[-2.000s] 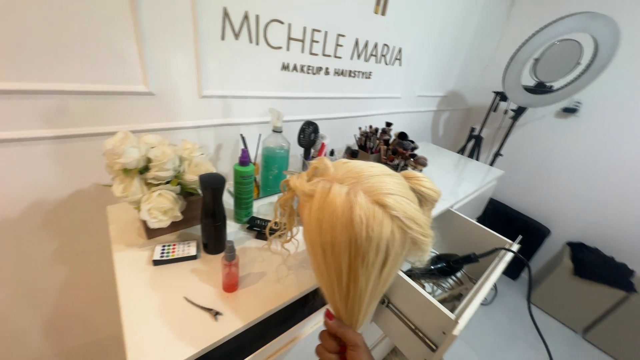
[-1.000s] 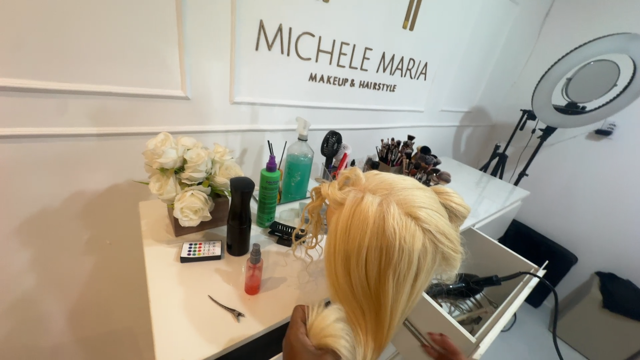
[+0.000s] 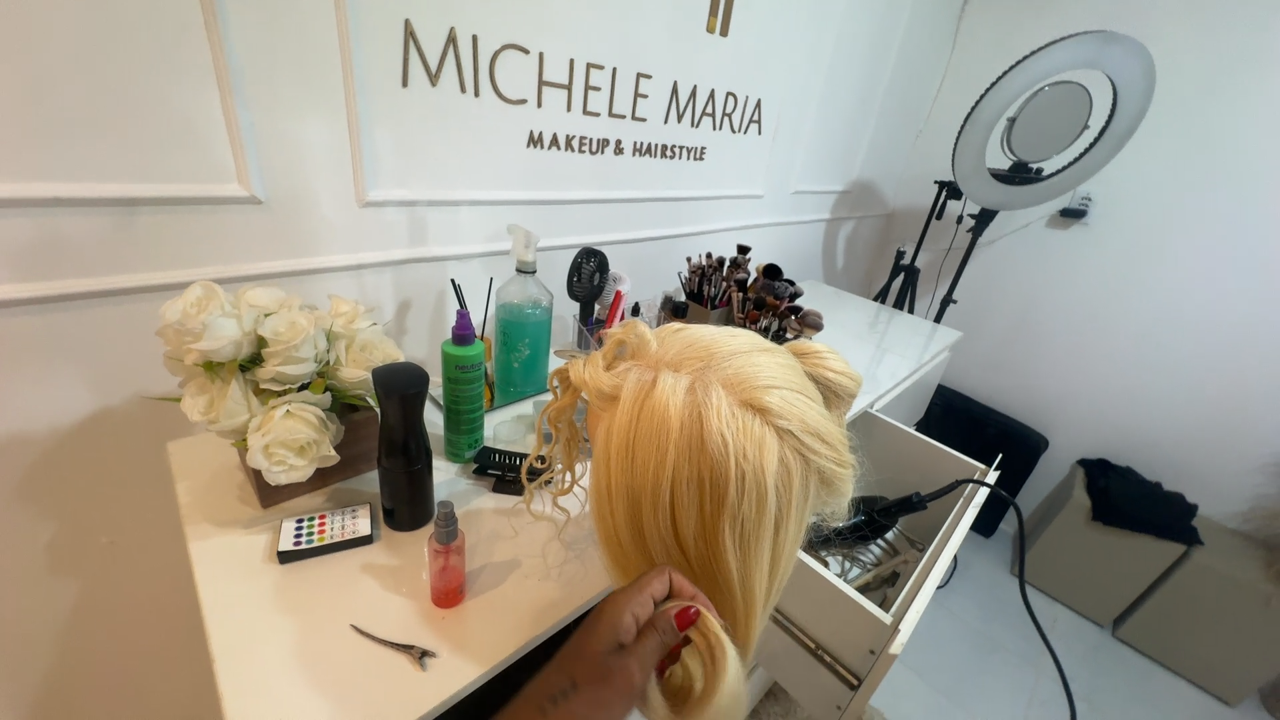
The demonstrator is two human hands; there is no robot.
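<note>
Blond hair on a mannequin head (image 3: pixel 700 450) hangs long at the back, with loose curls on its left side and a rolled section at the upper right. My left hand (image 3: pixel 635 635) is closed on the lower end of the hair, which loops around its fingers below the head. A red thumbnail shows on top of the strand. My right hand is not seen. On the white table to the left are a metal hair clip (image 3: pixel 395 645), a small pink spray bottle (image 3: pixel 447 560), a black spray bottle (image 3: pixel 404 447) and a black claw clip (image 3: pixel 508 468).
An open drawer (image 3: pixel 950 560) at the right holds a corded black styling tool (image 3: pixel 870 518). Green bottles (image 3: pixel 463 395), makeup brushes (image 3: pixel 750 290), white artificial roses (image 3: pixel 290 350) and a remote control (image 3: pixel 325 532) stand or lie on the table. A ring light (image 3: pixel 1130 120) stands behind.
A second ago my right hand showed at the lower right with a thin tool; it is now out of sight. The hair end, earlier hanging straight down, is now looped at my left hand.
</note>
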